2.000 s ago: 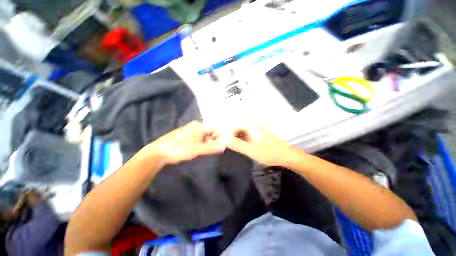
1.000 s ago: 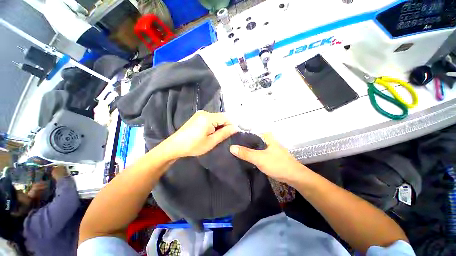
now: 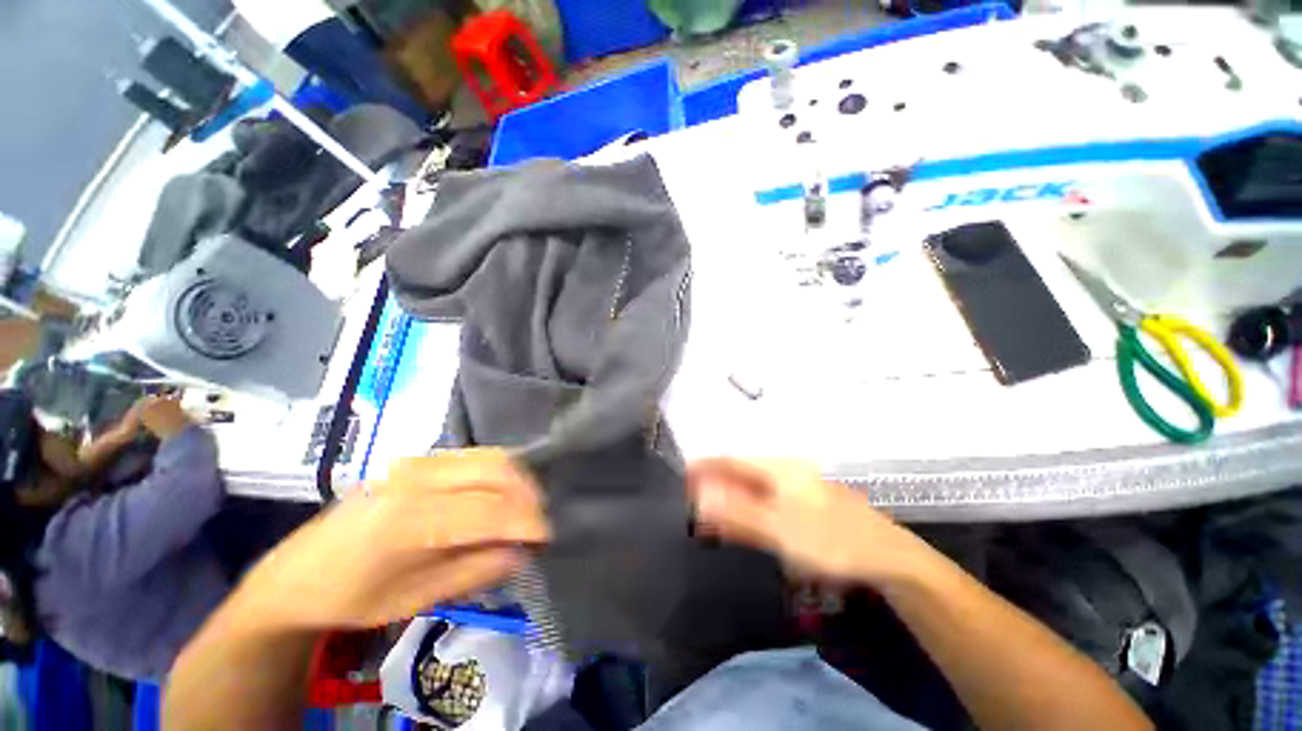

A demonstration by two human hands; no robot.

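Observation:
A dark grey garment piece (image 3: 571, 286) lies over the left part of the white sewing table and hangs down over its front edge towards my lap. A light stitch line shows along its right side. My left hand (image 3: 450, 521) grips the cloth at its left edge, near the table's front. My right hand (image 3: 771, 517) holds the cloth's right edge, fingertips blurred. The cloth between my hands is blurred and stretched downward.
The white machine with "JACK" lettering (image 3: 1000, 196) stands behind. A black smartphone (image 3: 1008, 303) and scissors with green and yellow handles (image 3: 1174, 374) lie at right. A person in a purple-grey sleeve (image 3: 136, 550) works at a neighbouring machine (image 3: 236, 321). A red stool (image 3: 503, 64) stands behind.
My hands have moved lower and further apart, with the cloth between them now spread and hanging instead of bunched at the fingertips. The view has shifted, so the table sits further right.

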